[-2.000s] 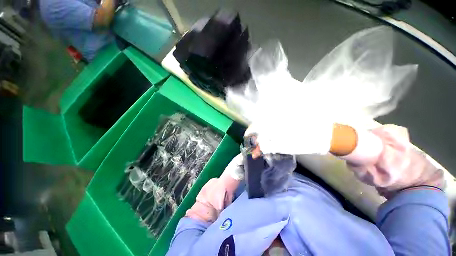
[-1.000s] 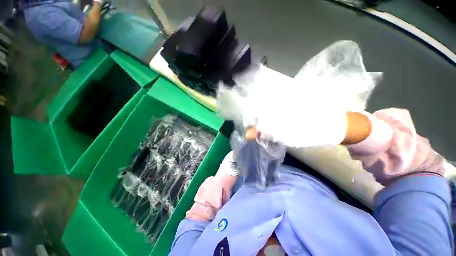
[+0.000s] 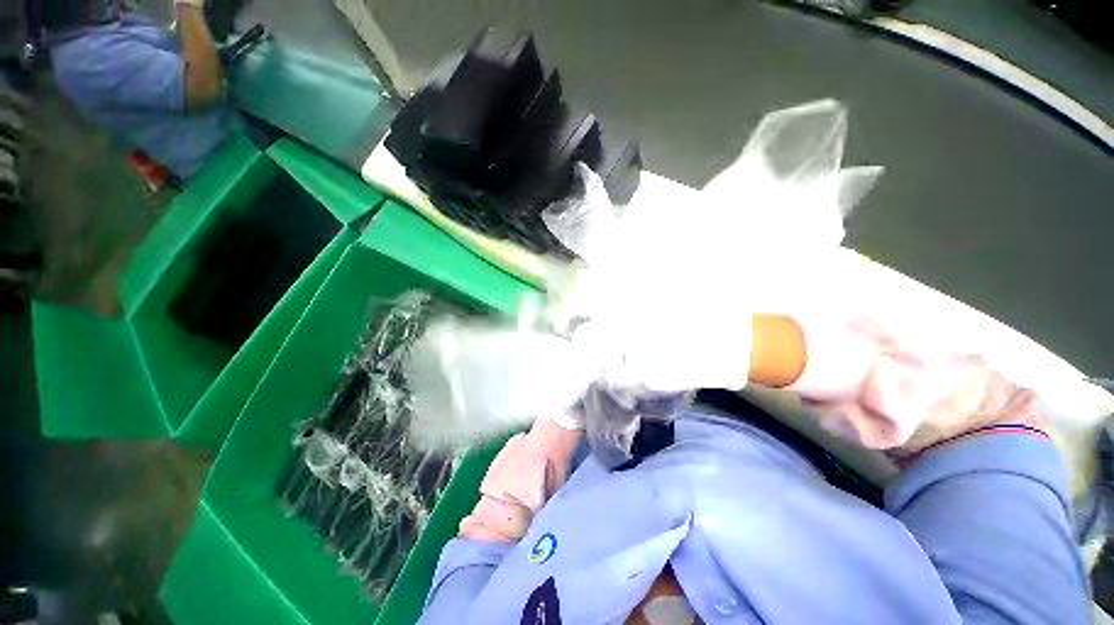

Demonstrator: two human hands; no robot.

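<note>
My right hand (image 3: 684,348), in a white glove with an orange-brown band at the wrist, is closed on crumpled clear plastic bags (image 3: 800,140). The bags and glove are overexposed and blend together. My left hand (image 3: 564,401) is low in front of my chest, mostly hidden behind plastic, at a dark case in a crinkly bag (image 3: 629,430). A blurred clear bag (image 3: 470,381) stretches left from my hands over the green bin. A row of black plastic cases (image 3: 483,134) stands upright on the bench edge, just beyond my hands.
A green bin (image 3: 251,525) at my left holds bagged dark pieces (image 3: 379,452) in rows. A second green bin (image 3: 92,372) behind it has a dark interior. The dark belt (image 3: 696,73) runs beyond the cream bench edge (image 3: 941,305). Another person (image 3: 122,73) sits at the upper left.
A clear bag now spreads left over the bin. My right hand has moved a little left. The black case, bare below my hands at first, now shows only partly, under plastic.
</note>
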